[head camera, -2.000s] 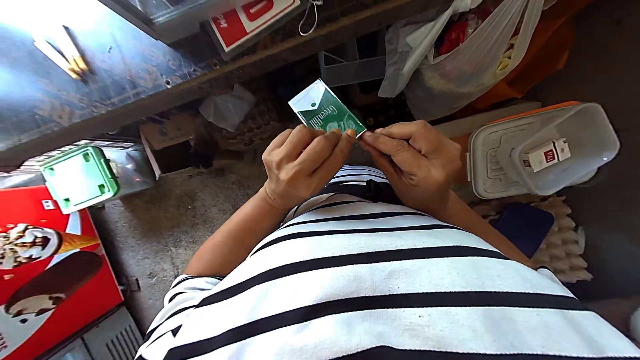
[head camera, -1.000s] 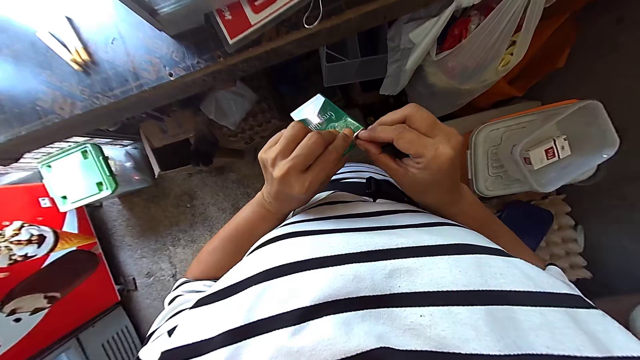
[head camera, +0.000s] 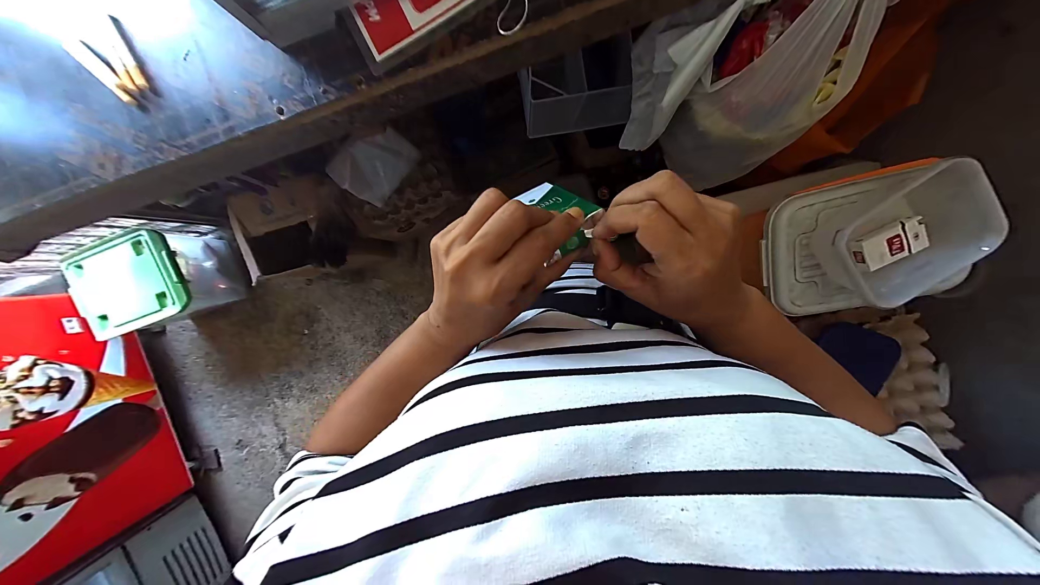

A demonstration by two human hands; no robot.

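A small green and white pack (head camera: 561,200), bearing writing, is held in front of my waist. My left hand (head camera: 497,264) grips it from the left, with fingers across its face, covering much of it. At the pack's right end, the thumb and index finger of my right hand (head camera: 670,244) pinch a small shiny piece of wrapper or foil (head camera: 592,223). The other fingers of the right hand are curled. Whether that piece is still joined to the pack cannot be told.
A dark worn counter (head camera: 203,134) runs across the upper left. Plastic bags (head camera: 756,122) hang at the upper right. A clear plastic tub (head camera: 967,211) with a white and red box (head camera: 891,243) is at the right. A red freezer (head camera: 97,455) and green-lidded container (head camera: 126,280) stand left.
The pack has tilted, and my left fingers now cover more of it. My right fingers are at its end, where a shiny piece now shows.
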